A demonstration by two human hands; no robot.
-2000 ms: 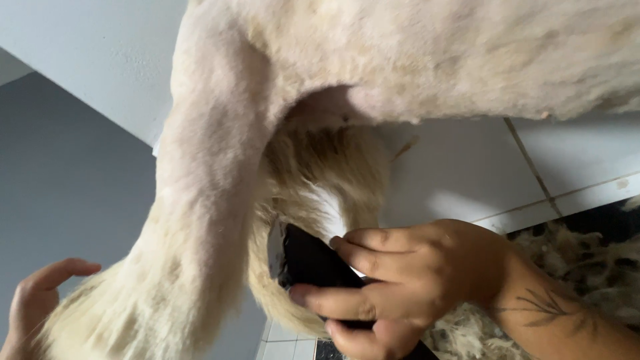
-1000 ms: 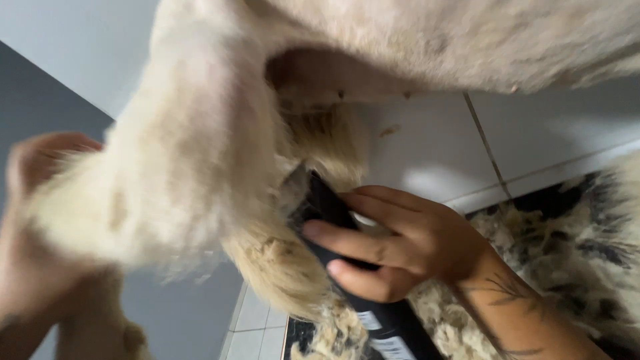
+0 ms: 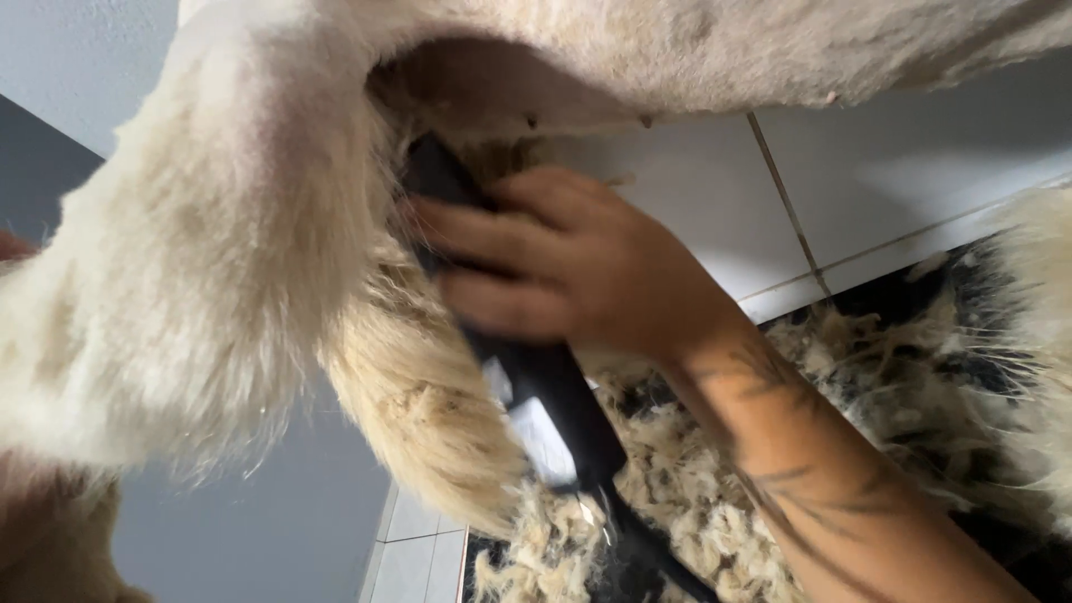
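My right hand [image 3: 553, 260] is closed round a black corded electric hair clipper [image 3: 528, 360], whose head lies against the inner side of a dog's raised hind leg [image 3: 226, 226]. That leg carries pale, uneven fur, while the dog's belly [image 3: 712, 59] above is closely clipped. At the left edge, only small parts of my left hand [image 3: 38, 502] show, beside and below the lower leg; its fingers are mostly hidden behind the fur. The other hind leg [image 3: 427, 402], with longer cream fur, stands behind the clipper.
Loose clipped fur [image 3: 695, 477] lies in clumps on a black surface at lower right. White tiles [image 3: 879, 184] with a dark joint line stand behind the dog. A furry part [image 3: 1047, 335] is at the right edge. The clipper's cord [image 3: 662, 561] runs down to the bottom edge.
The near hind leg has gone from hanging down to being lifted at the left, where my left hand went to it. The clipper has moved up to the leg's inner side.
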